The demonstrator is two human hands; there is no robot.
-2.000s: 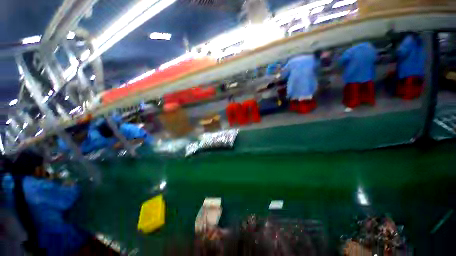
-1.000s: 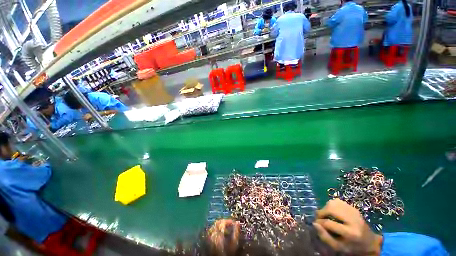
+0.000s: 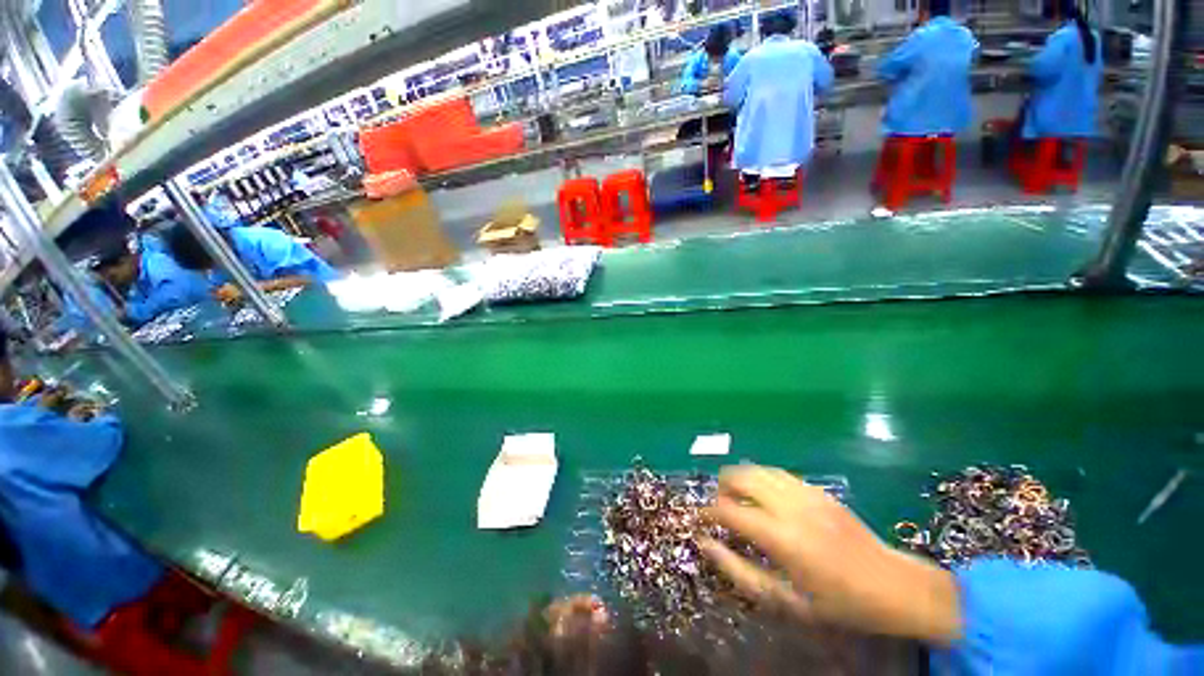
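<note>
A heap of small shiny rings (image 3: 654, 541) lies on a clear ribbed tray (image 3: 581, 561) in front of me. My right hand (image 3: 805, 548), in a blue sleeve, reaches over the right part of the heap with its fingers bent down to the rings. Whether the fingertips hold a ring cannot be seen. My left hand (image 3: 577, 618) is small, dark and blurred at the bottom edge, by the heap's lower left; its fingers are mostly hidden.
A second ring heap (image 3: 997, 518) lies right on the green surface (image 3: 660, 376). A yellow tray (image 3: 342, 486), a white tray (image 3: 518, 481), a paper slip (image 3: 710, 445) and a thin pale stick (image 3: 1162, 495) lie around. A metal post (image 3: 1138, 159) stands behind. A person (image 3: 60, 489) sits left.
My right hand has moved left from the gap between the heaps onto the main heap. My left hand shows less and sits lower. The view has shifted slightly.
</note>
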